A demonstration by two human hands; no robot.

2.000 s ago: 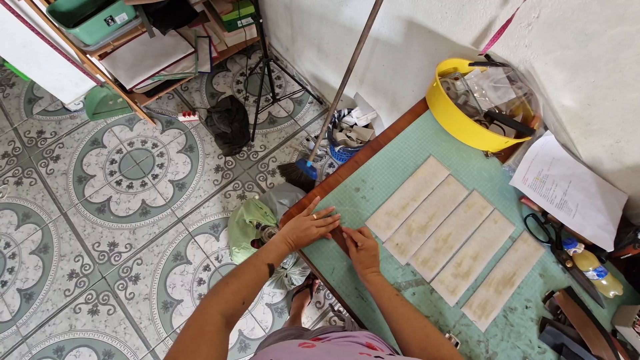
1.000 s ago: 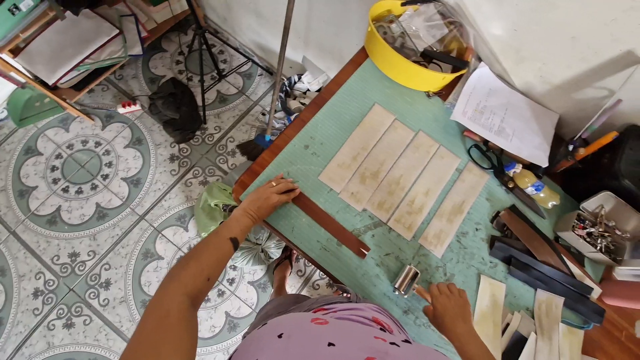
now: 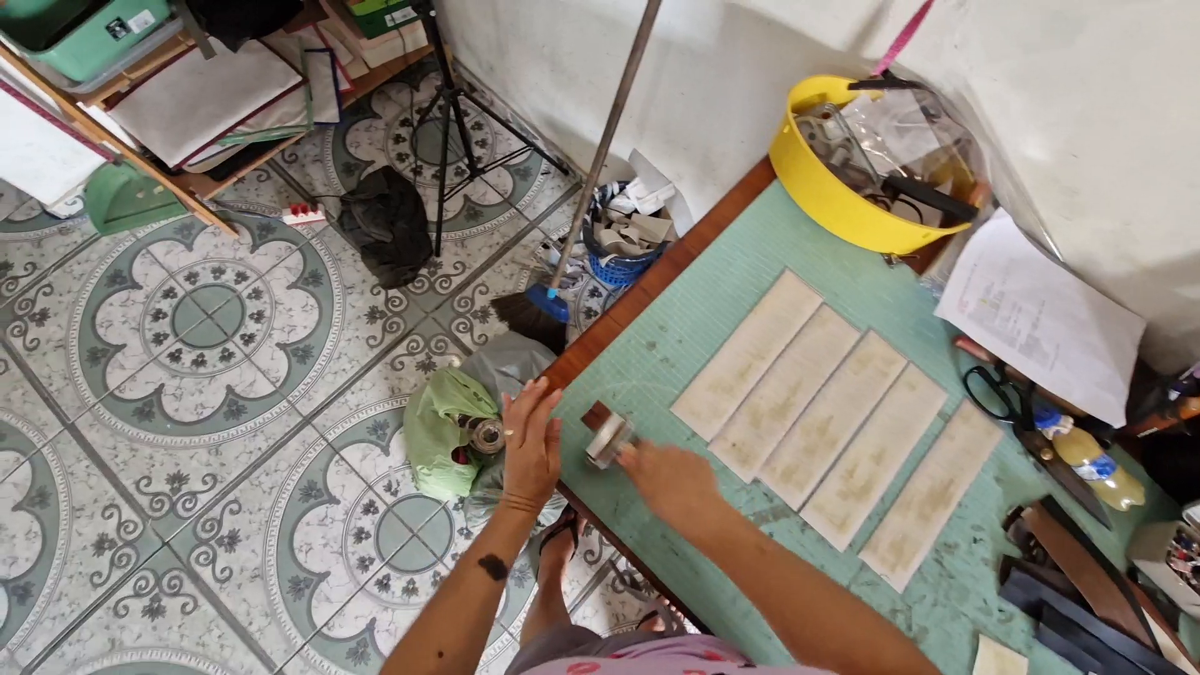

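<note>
My right hand (image 3: 670, 478) grips the handle of a small metal roller (image 3: 610, 441), which sits on the green cutting mat (image 3: 637, 347) near the table's left corner. A short part of a brown strip, seemingly leather, (image 3: 596, 415) shows just beyond the roller; the rest of it is hidden. My left hand (image 3: 532, 441) is at the table edge, fingers extended and close together; whether it holds anything is unclear. Several pale rectangular strips (image 3: 839, 412) with brownish stains lie side by side to the right of my right hand.
A yellow tub (image 3: 816, 178) of bagged items stands at the back. Printed paper (image 3: 1041, 309), black-handled scissors (image 3: 994, 394), a bottle of yellowish liquid (image 3: 1097, 464) and dark strips (image 3: 1078, 609) lie on the right. A broom (image 3: 530, 314), a blue basket (image 3: 623, 267) and a green bag (image 3: 441, 431) are beside the table.
The right hand has moved left with the roller, from the near part of the mat to beside the left hand. The long brown strip seen one second ago is now mostly out of sight.
</note>
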